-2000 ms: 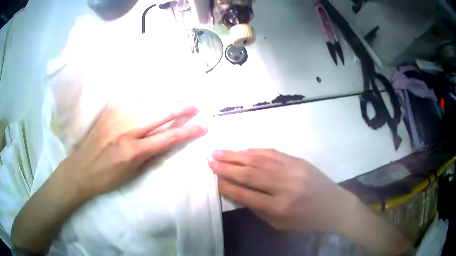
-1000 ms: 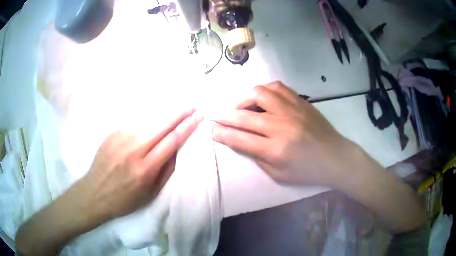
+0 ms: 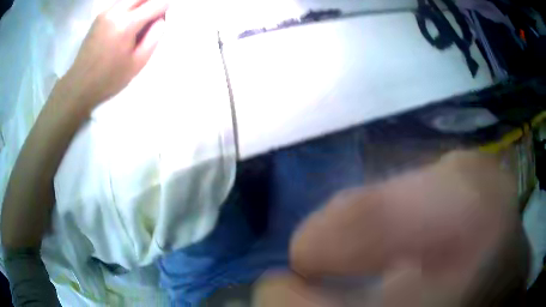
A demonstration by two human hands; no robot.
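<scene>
White garment cloth (image 3: 137,144) lies on the white machine table and hangs over its front edge onto the blue-clad lap. Its straight right edge runs down the table, and its lower part falls in soft folds. My left hand (image 3: 123,51) rests on the cloth at the upper left, fingers near the picture's top edge, thumb apart. My right hand (image 3: 407,234) is large and blurred at the lower right, away from the cloth, in front of the lap. Whether it holds anything cannot be told. The needle area is out of view.
Black shears' handles (image 3: 440,27) lie at the table's upper right, near dark and purple-grey items. A dark chipped line (image 3: 290,23) crosses the white table (image 3: 353,78). A yellow rim (image 3: 509,141) is at the right.
The view has tilted down, so the machine head has left the picture. My right hand has let go of the cloth's edge and moved down toward me. My left hand stays on the cloth.
</scene>
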